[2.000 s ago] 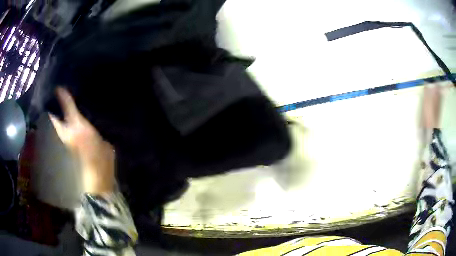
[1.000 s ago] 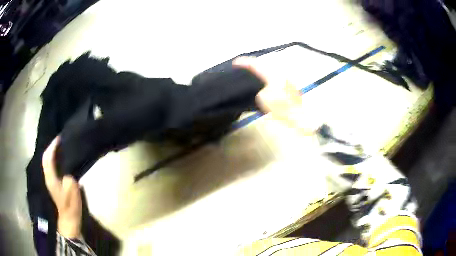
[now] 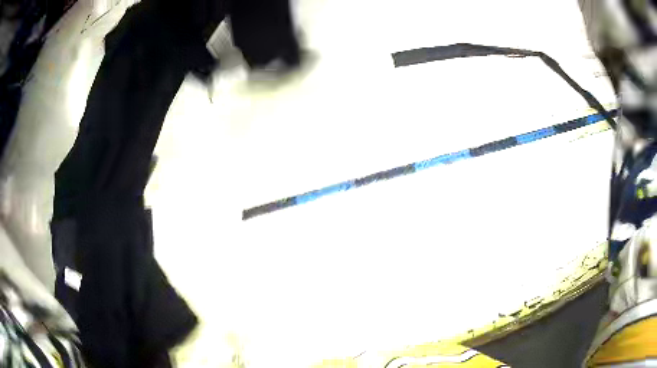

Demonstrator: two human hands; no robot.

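Black trousers [image 3: 108, 208] lie along the left side of the table, with the legs towards the far side and the wide end near me. A small white label [image 3: 73, 278] shows on them near the lower left. A blue and black measuring tape [image 3: 374, 175] lies across the table. My left hand is out of view; only a patterned sleeve shows at the lower left edge. My right hand is out of view; only its patterned sleeve shows at the right edge.
A dark loose strip [image 3: 468, 50] lies bent at the far right, its end reaching the tape. The table's worn yellowish edge [image 3: 533, 305] curves along the lower right. Dark blurred material [image 3: 619, 29] stands at the upper right corner.
The black trousers, held in both hands a second ago, now lie along the left side. Both hands have left the picture. The full tape is uncovered and the view has turned.
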